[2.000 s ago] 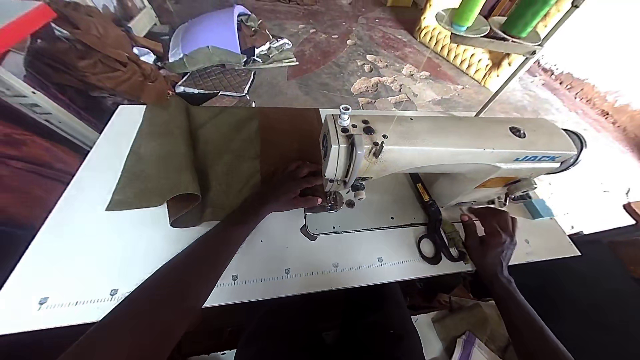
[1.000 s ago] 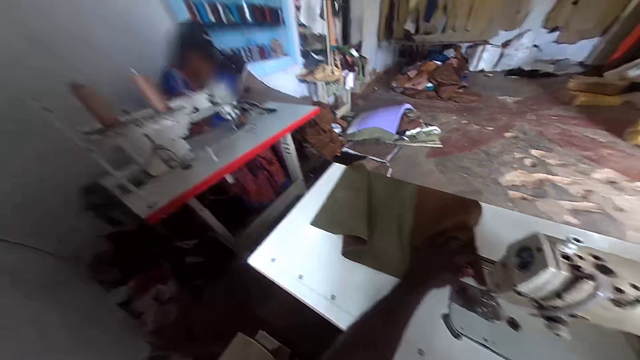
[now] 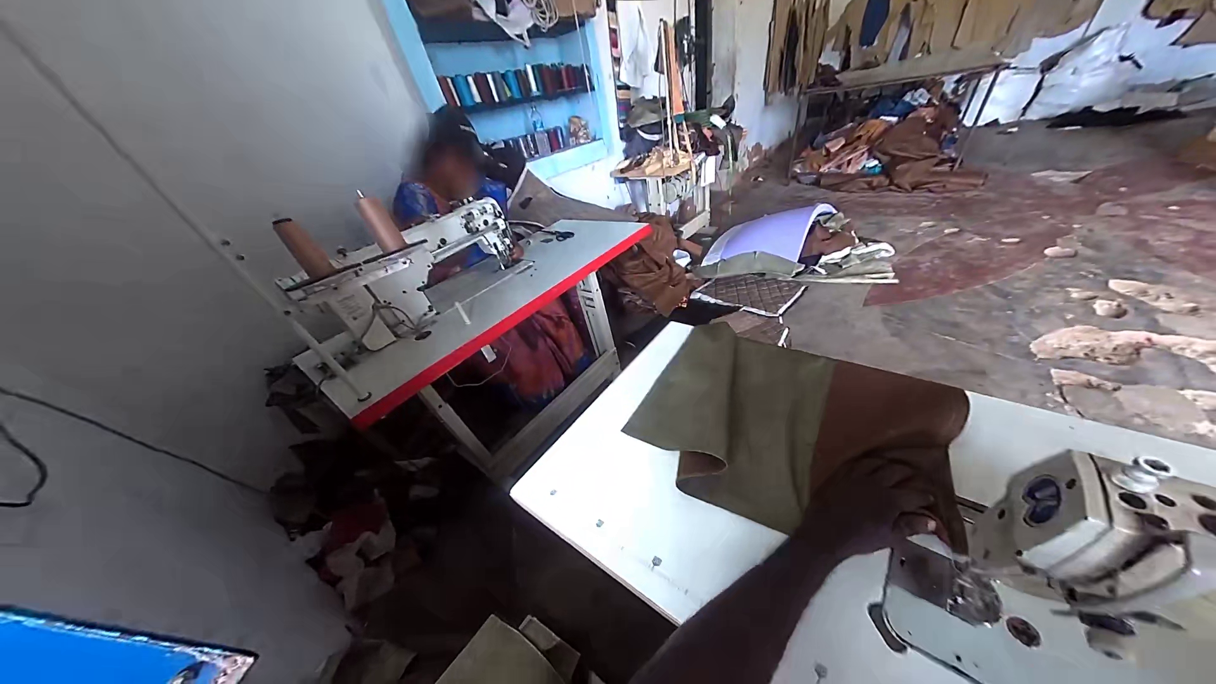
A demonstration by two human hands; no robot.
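Note:
My left hand (image 3: 879, 503) grips the near edge of the brown part of a green and brown fabric piece (image 3: 760, 418), bunching it close to the presser foot (image 3: 974, 594) of my sewing machine (image 3: 1092, 532). The green part lies to the left on the white machine table (image 3: 589, 475), with one fold curling up at its near edge. The machine's head stands just right of my left hand. My right hand is out of view.
At the left, a person (image 3: 451, 180) sits behind another sewing machine (image 3: 380, 285) on a red-edged table (image 3: 513, 328). Cloth and a purple sheet (image 3: 769, 237) lie on the floor beyond my table. Green fabric pieces (image 3: 503, 655) lie below its near edge.
The view has swung left, taking my right hand and the scissors out of frame. My left hand has stayed beside the presser foot, and the brown fabric is now bunched under it.

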